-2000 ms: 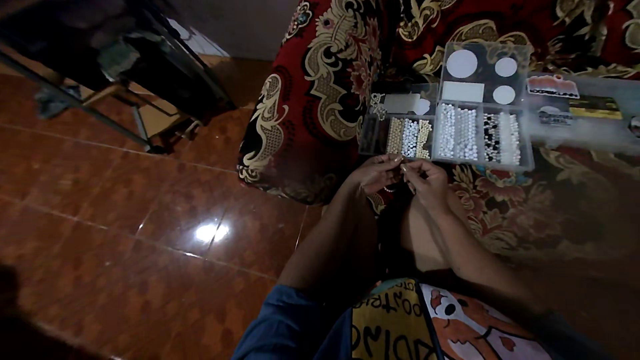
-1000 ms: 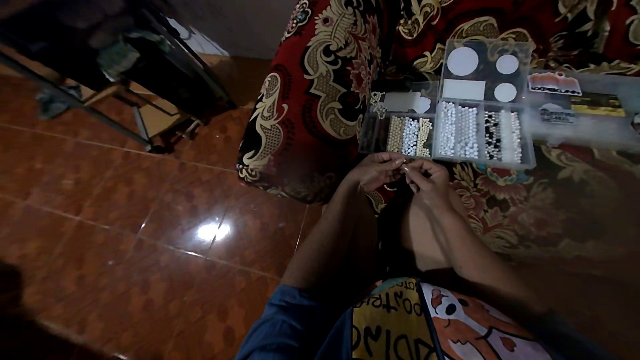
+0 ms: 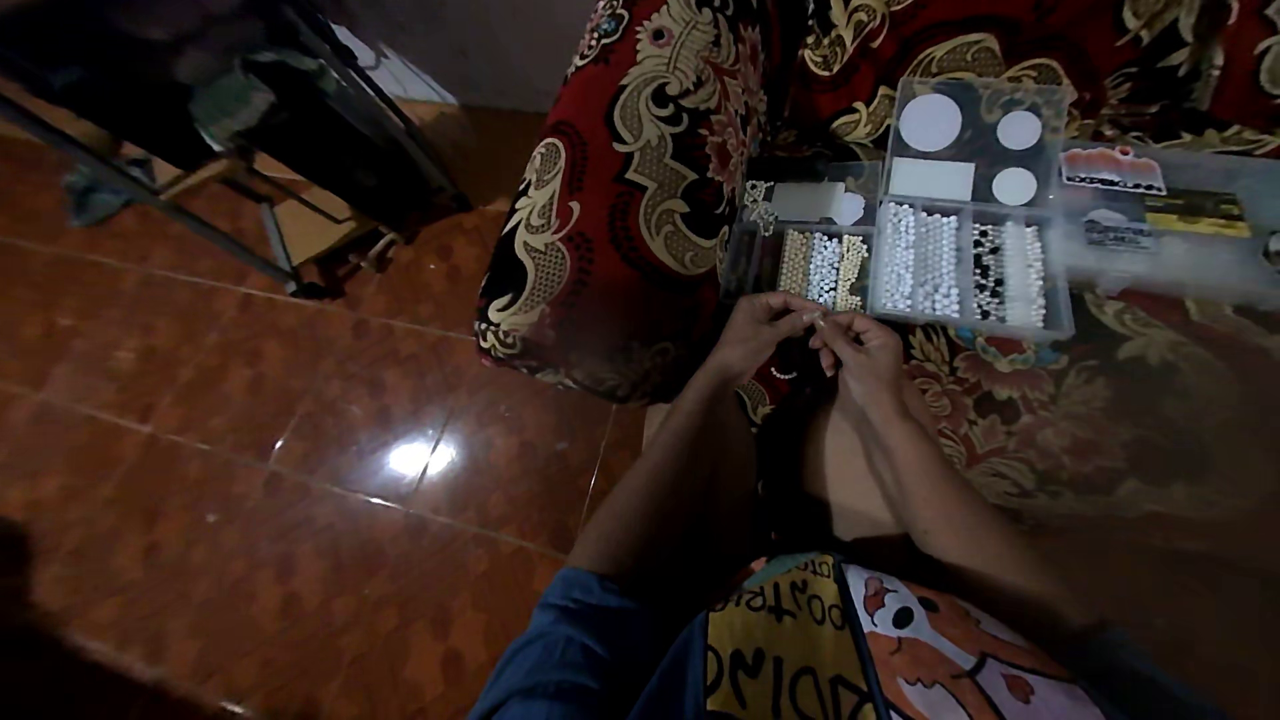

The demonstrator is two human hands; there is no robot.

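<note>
My left hand (image 3: 762,330) and my right hand (image 3: 862,352) meet at the fingertips in front of the bead boxes. A tiny pale piece, too small to name, is pinched between them. Below the fingers hangs a short curved string of small pale beads (image 3: 783,374). Just beyond my hands lies a smaller plastic box (image 3: 742,262) holding gold and white beads. To its right, a larger clear compartment box (image 3: 1072,325) holds white, black and pearly beads, its lid (image 3: 975,90) raised with round and rectangular white labels.
The boxes rest on a sofa with red, black and gold floral fabric (image 3: 680,170). A clear plastic case (image 3: 1200,275) with printed labels lies at the right. A metal-framed rack (image 3: 230,225) stands on the tiled floor (image 3: 330,430) at the left. A printed cloth (image 3: 780,640) covers my lap.
The curved string of beads now shows below my fingers. My hands stay together in nearly the same place, with small shifts of the fingers.
</note>
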